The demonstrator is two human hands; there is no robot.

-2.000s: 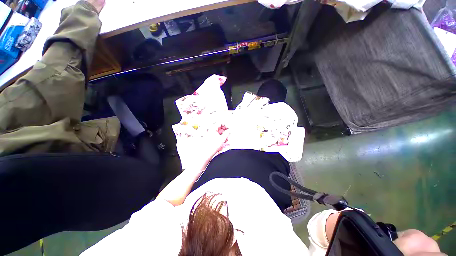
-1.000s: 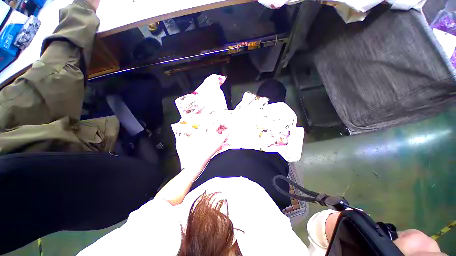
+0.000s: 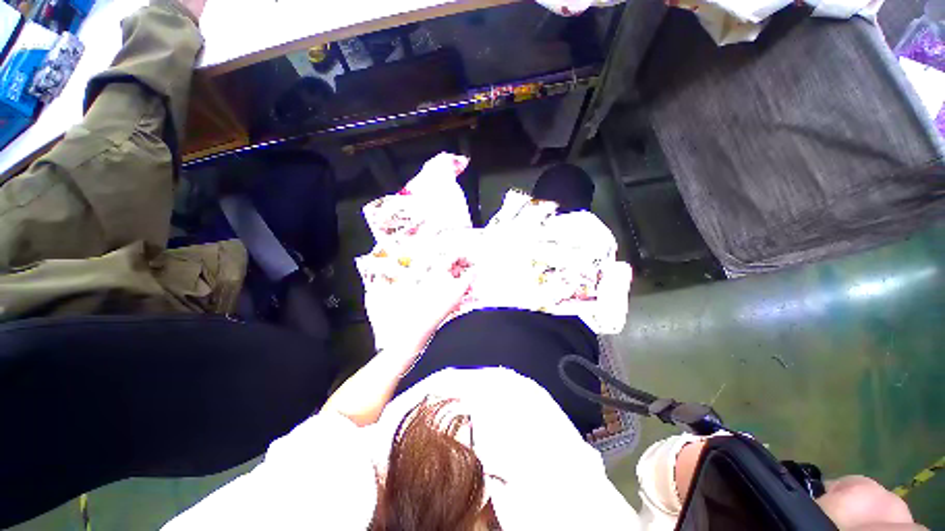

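A white floral garment piece (image 3: 414, 272) lies bunched over my lap, with red and yellow flowers showing. My left hand (image 3: 448, 303) rests on the cloth near its lower middle. It is washed out by bright light, so its fingers and any grip cannot be made out. My right hand (image 3: 862, 504) is at the bottom right corner, partly cut off and partly hidden behind a black smartphone (image 3: 741, 487) that it holds. A dark wrist strap (image 3: 611, 386) loops out from the phone towards my lap.
A white table edge (image 3: 311, 31) runs across the top, with a dark shelf under it. A person's olive sleeve (image 3: 130, 156) is at left. A grey cloth-covered bin or seat (image 3: 798, 135) stands at right, with white floral cloth above it. Green floor (image 3: 767, 332) shows at right.
The strap loop has swung slightly to the left since one second ago. My hands and the garment piece show no clear movement.
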